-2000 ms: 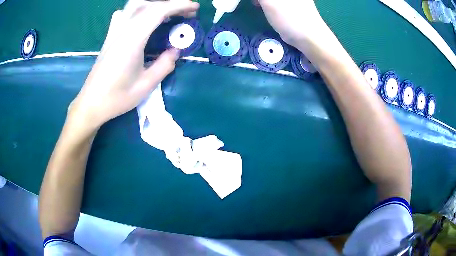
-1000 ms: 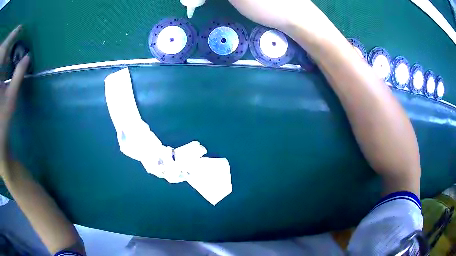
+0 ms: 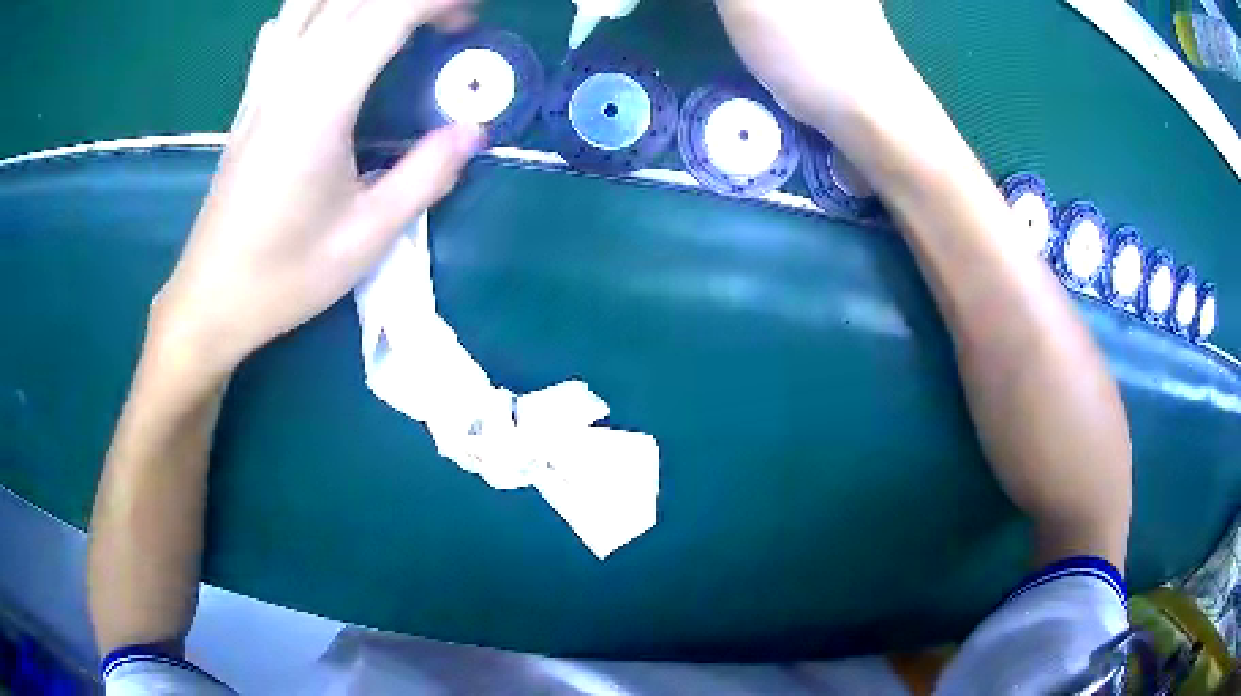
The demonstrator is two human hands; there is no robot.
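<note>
Black round parts with shiny metal centres stand in a row on the green surface. My left hand [image 3: 293, 177] has its thumb and fingers around the leftmost one [image 3: 474, 86], whose left side is partly hidden. Beside it are a part with a bluish centre [image 3: 610, 110] and one with a white centre [image 3: 743, 136]. Another is partly behind my right wrist. A pale nozzle [image 3: 588, 22] points down above the bluish part; its bottle is mostly cut off. My right hand [image 3: 817, 61] is at the top edge, its fingers cut off, so its grip cannot be seen.
Crumpled white paper [image 3: 504, 422] lies on the glossy dark-green worktop [image 3: 762, 449] between my forearms. Several more black round parts [image 3: 1085, 246] continue the row beyond my right forearm. A pale band [image 3: 1157, 61] curves at the upper right. A clear and yellow object [image 3: 1204, 34] is at the top right corner.
My left hand has moved from a dark part at the far left edge to the row's leftmost part. That far-left part no longer shows there. The nozzle appears further right.
</note>
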